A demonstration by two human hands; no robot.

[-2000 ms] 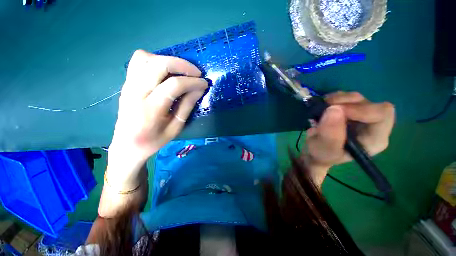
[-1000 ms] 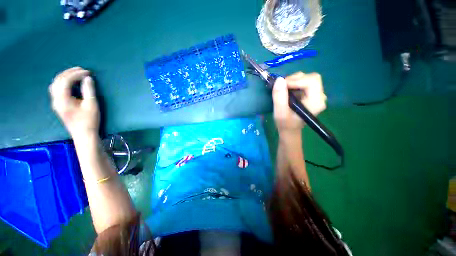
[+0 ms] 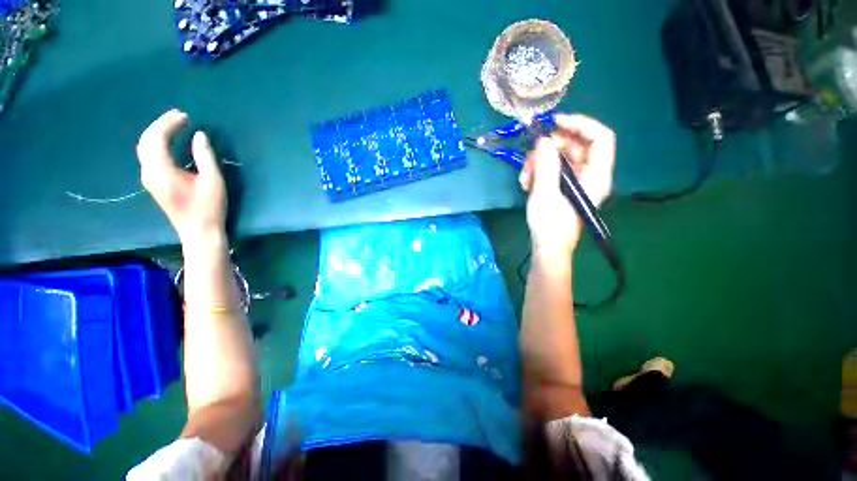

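Observation:
The blue circuit board panel [image 3: 390, 146] lies flat on the dark green mat, joint side up, untouched. My left hand [image 3: 188, 183] is left of it, thumb and index finger apart. A thin solder wire [image 3: 103, 198] passes at my left hand and shows on both sides of it; I see no grip on it. My right hand [image 3: 568, 174] holds the black soldering iron [image 3: 584, 200], its tip end at the near rim of the round tan dross pot [image 3: 531, 66]. The blue-handled cutters [image 3: 503, 148] lie between panel and right hand, partly hidden by the hand.
Populated boards [image 3: 221, 28] lie at the upper left, with a green-silver cluster [image 3: 19, 42] at the far corner. A black box [image 3: 719, 70] with a cable stands at the upper right. Blue bins [image 3: 70, 338] sit below the bench edge at left. A foot [image 3: 648, 371] shows at lower right.
My left hand has come off the panel and moved left, its fingers opening. The iron has moved from beside the panel's right edge up to the dross pot. The camera view has also shifted.

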